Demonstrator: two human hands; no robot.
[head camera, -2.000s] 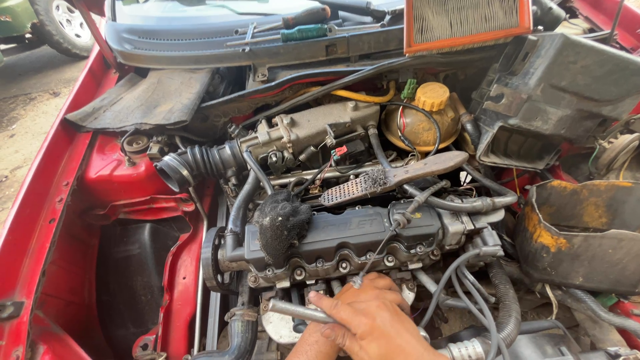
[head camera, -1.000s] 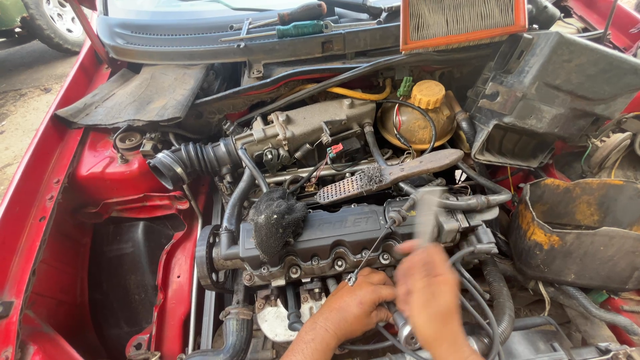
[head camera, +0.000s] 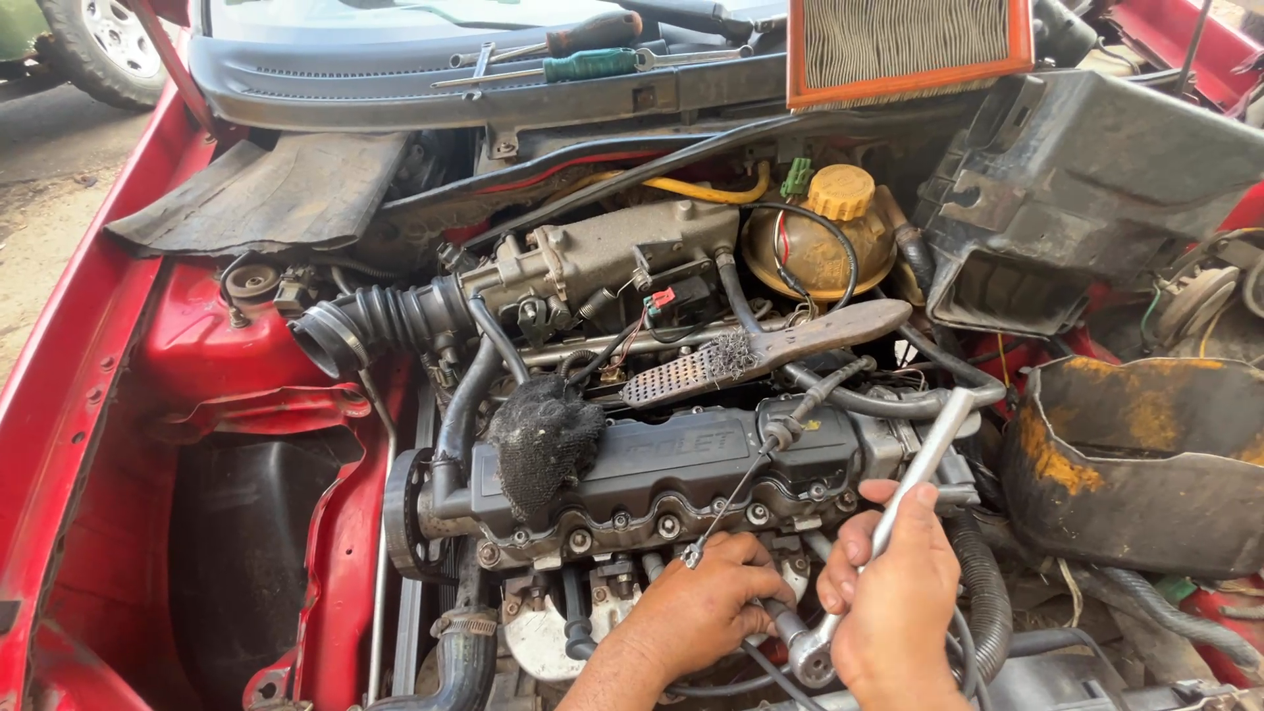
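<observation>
My right hand (head camera: 894, 578) is closed around the handle of a steel ratchet wrench (head camera: 923, 469), whose round head is low, beside my left hand. Between the fingers of my left hand (head camera: 706, 602) is a dark socket or extension (head camera: 787, 624) that joins the ratchet head. Both hands are at the front side of the engine, below the black valve cover (head camera: 652, 454). A thin cable (head camera: 731, 499) runs down to my left knuckles. What the socket's far end meets is hidden by my left hand.
A wire brush (head camera: 780, 346) and a black cloth (head camera: 546, 439) lie on the engine. An orange-framed air filter (head camera: 913, 49) and screwdrivers (head camera: 592, 64) rest by the windshield. At right are a black airbox (head camera: 1096, 188), a cut plastic container (head camera: 1126, 494) and a corrugated hose (head camera: 978, 592).
Two seconds ago the wrench handle lay low and nearly level under my hands. It now points up and to the right in my right hand, which has moved right, apart from my left hand.
</observation>
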